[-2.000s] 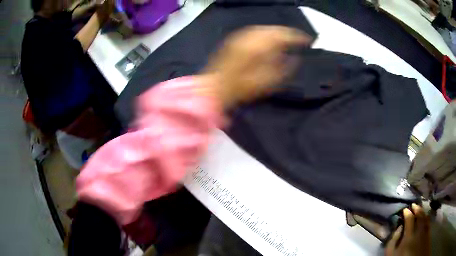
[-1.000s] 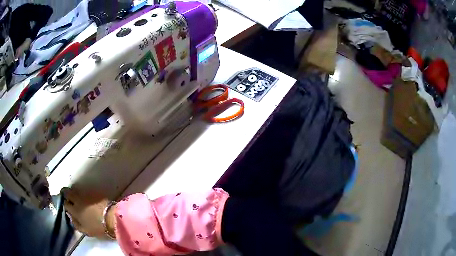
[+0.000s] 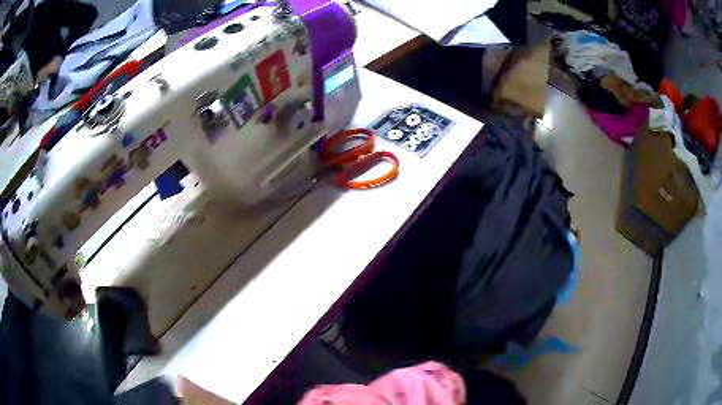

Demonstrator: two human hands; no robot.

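Note:
Dark cloth [image 3: 47, 348] lies at the lower left, under and beside the needle end of the white sewing machine [image 3: 261, 146]. A dark folded part of it [image 3: 125, 320] stands up just right of the needle area. A pink sleeve cover [image 3: 388, 387] shows at the bottom edge, cut off by the frame. A tan patch at the bottom edge left of it may be part of my right hand, but it is too cut off to tell. My left hand is not in view.
Orange-handled scissors [image 3: 364, 162] and a dark card with round shapes [image 3: 413, 128] lie right of the machine. A dark cloth bundle [image 3: 507, 245] hangs beyond the table edge. A cardboard box [image 3: 657, 190] and heaped cloth stand on the floor.
My right hand has left the needle area, and its pink sleeve has moved down and right to the bottom edge. The dark cloth now shows raised beside the needle. The view shifted slightly.

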